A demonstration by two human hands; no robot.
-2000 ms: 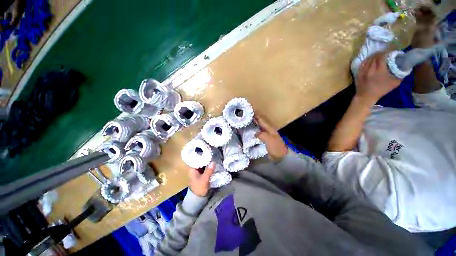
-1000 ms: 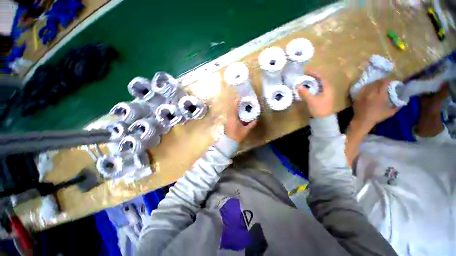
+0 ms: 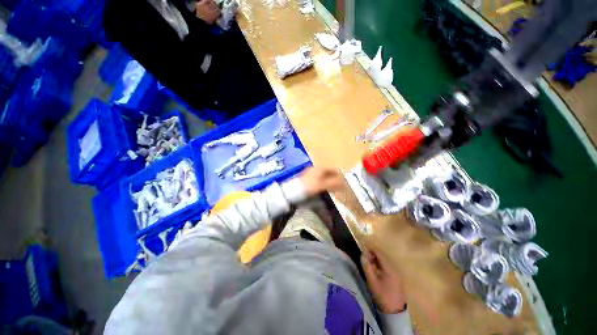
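Observation:
White-grey ridged sleeve-like parts (image 3: 488, 265) with jagged round rims stand in a cluster on the right of the bench (image 3: 419, 268). A black press arm with a red grip (image 3: 393, 150) reaches over the bench, left of the cluster. A pale, partly hidden thing (image 3: 393, 193) lies below the grip. My left hand (image 3: 322, 180) is blurred at the bench's near edge, fingers apart, and nothing shows in it. My right hand (image 3: 385, 282) is at the near edge farther right; its fingers are partly hidden and I cannot tell whether it holds anything.
Blue crates with thin white limb-like parts (image 3: 252, 157) stand left of the bench. Two slim silver tools (image 3: 376, 124) and white pointed bottles (image 3: 381, 69) lie or stand beyond the press. A person in dark clothes (image 3: 190, 59) is at the upper left. A green surface (image 3: 425, 85) runs behind.
The view has swung left to the press and crates. My hands have let go of the sleeve-like parts they touched. My left hand is now near the press, at the bench edge.

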